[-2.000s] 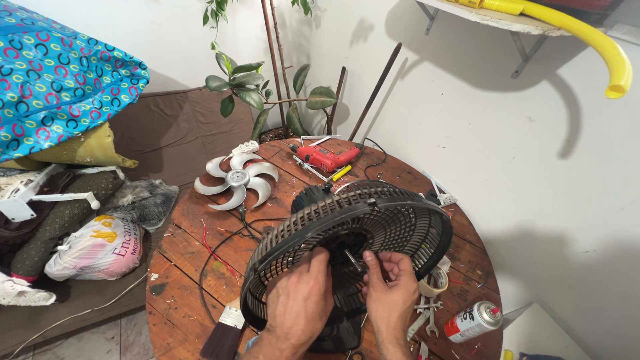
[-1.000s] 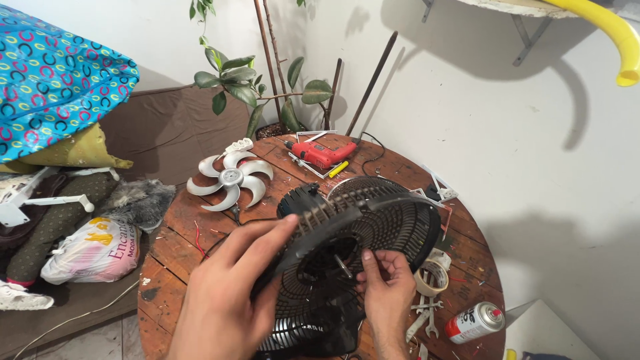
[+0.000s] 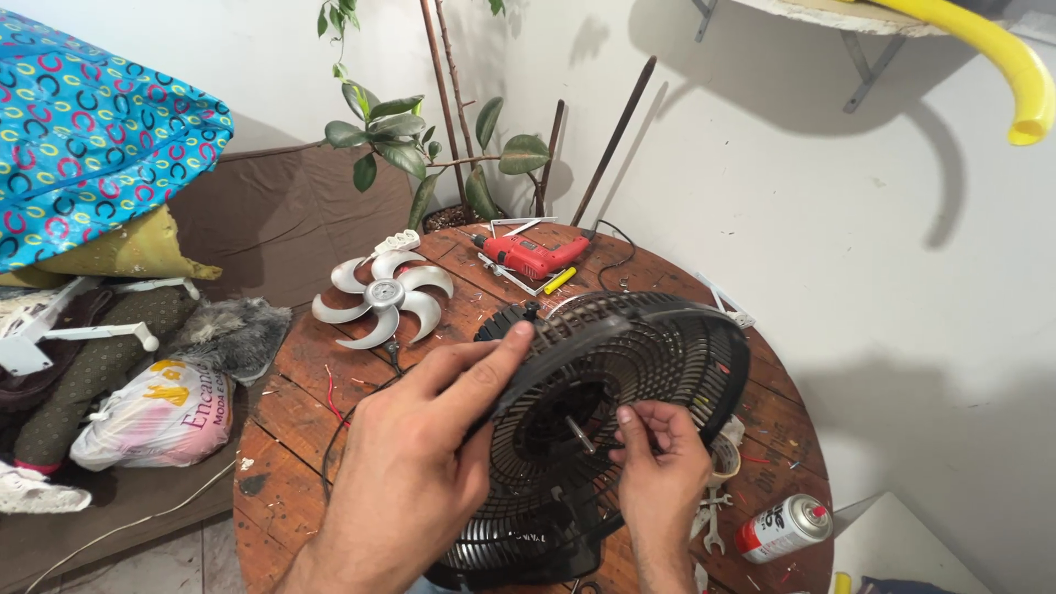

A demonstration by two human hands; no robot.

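A black fan grille [image 3: 685,346] stands tilted over the round wooden table, its open face toward me, with a metal motor shaft [image 3: 580,435] sticking out of its centre. My left hand [image 3: 412,445] grips the grille's left rim, index finger stretched along the top edge. Close to the shaft's right side is my right hand [image 3: 664,454], thumb and fingers pinched together; whether something small sits between them cannot be told. Part of the dark motor housing [image 3: 499,322] shows behind the grille. The grey fan blade [image 3: 384,294] lies apart on the table.
On the wooden table [image 3: 289,412] lie a red power drill [image 3: 532,254], a yellow marker-like object [image 3: 560,280], white brackets [image 3: 722,299], wrenches [image 3: 711,528], a tape roll [image 3: 726,458] and a spray can [image 3: 784,529]. A brown sofa [image 3: 289,214] holding bags is at left; a potted plant [image 3: 450,216] stands behind.
My left hand has moved from near the grille's centre to its left rim. The grille has tilted, and the shaft now shows plainly. My right hand stays near the shaft.
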